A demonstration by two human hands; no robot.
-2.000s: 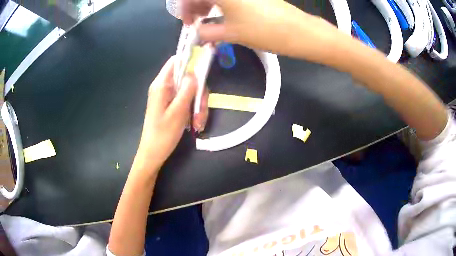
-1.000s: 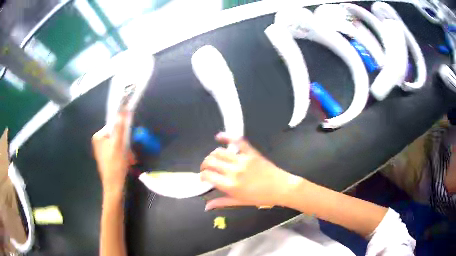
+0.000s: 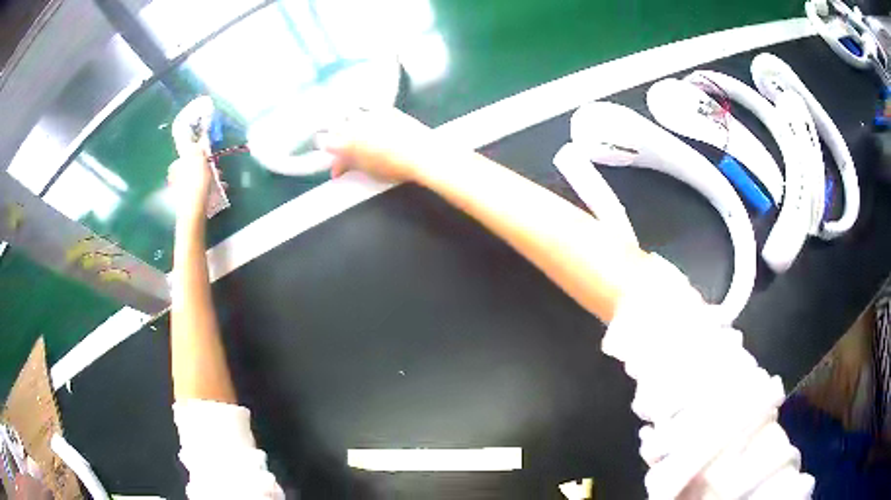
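Observation:
My left hand reaches over the white rail at the upper left and is closed on the narrow part of a white fan half. Red wires and a blue battery show beside it. My right hand holds the white neckband at the upper middle, over the green surface. The neckband's far part is washed out by glare, so its join to the fan half is unclear.
Several white fan assemblies with a blue cell lie at the right. A pale strip and a tape scrap lie near the bottom. Cardboard stands at the left. The white rail crosses the view.
Both hands have moved from the black top to over the rail and green surface, taking the white fan unit with them. The view has shifted, and the waiting assemblies appear lower.

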